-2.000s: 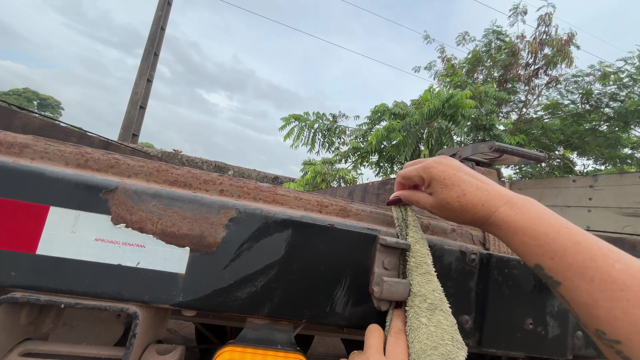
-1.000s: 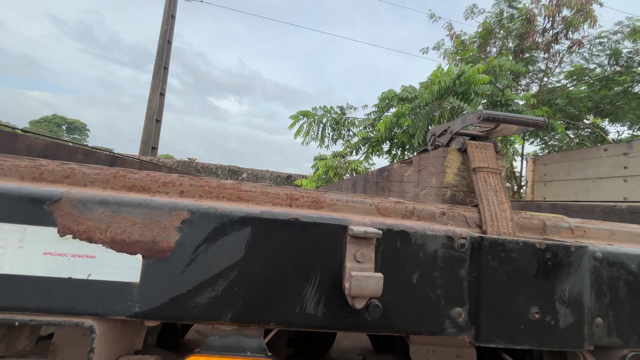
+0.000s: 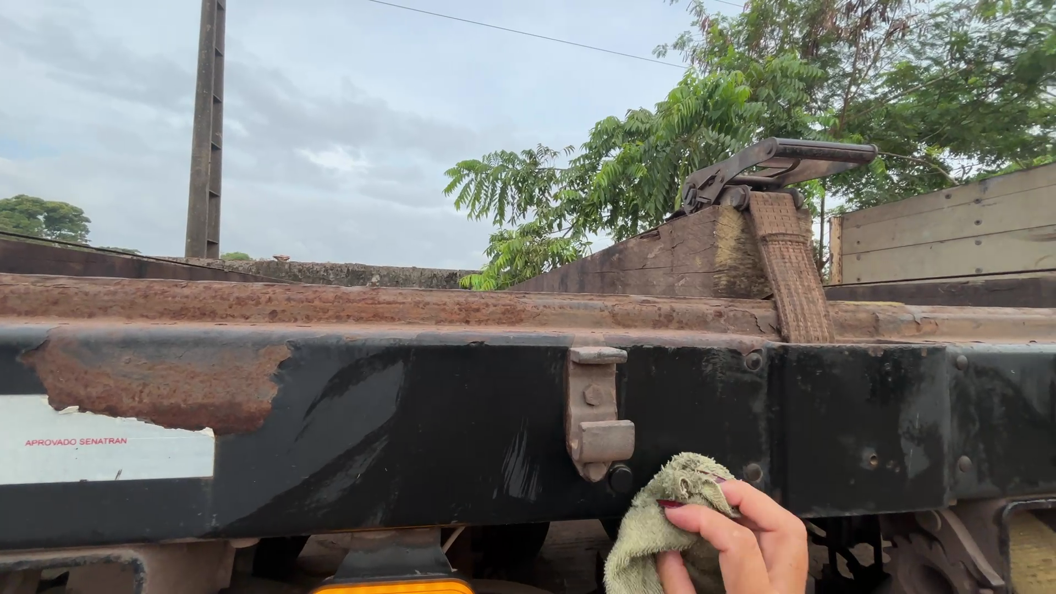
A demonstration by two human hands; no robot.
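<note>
My right hand (image 3: 738,536), entering from the bottom right, grips a crumpled green terry cloth (image 3: 668,524) between its fingers. The cloth lies against the lower part of the black painted side rail (image 3: 437,421) of a truck bed, just right of a round dark knob (image 3: 620,478). Above and left of the cloth is a rusty metal hook bracket (image 3: 592,412) fixed to the rail. My left hand is out of view.
A ratchet buckle (image 3: 775,165) with a worn strap (image 3: 790,264) sits on a thick wooden beam (image 3: 660,256) beyond the rail. Rust shows by a torn reflective sticker (image 3: 107,450). An orange lamp (image 3: 396,586) hangs below.
Two seconds ago both hands held the cloth stretched along the bracket; one second ago neither hand was in view. Now one hand holds the cloth bunched, lower and right of the bracket.
</note>
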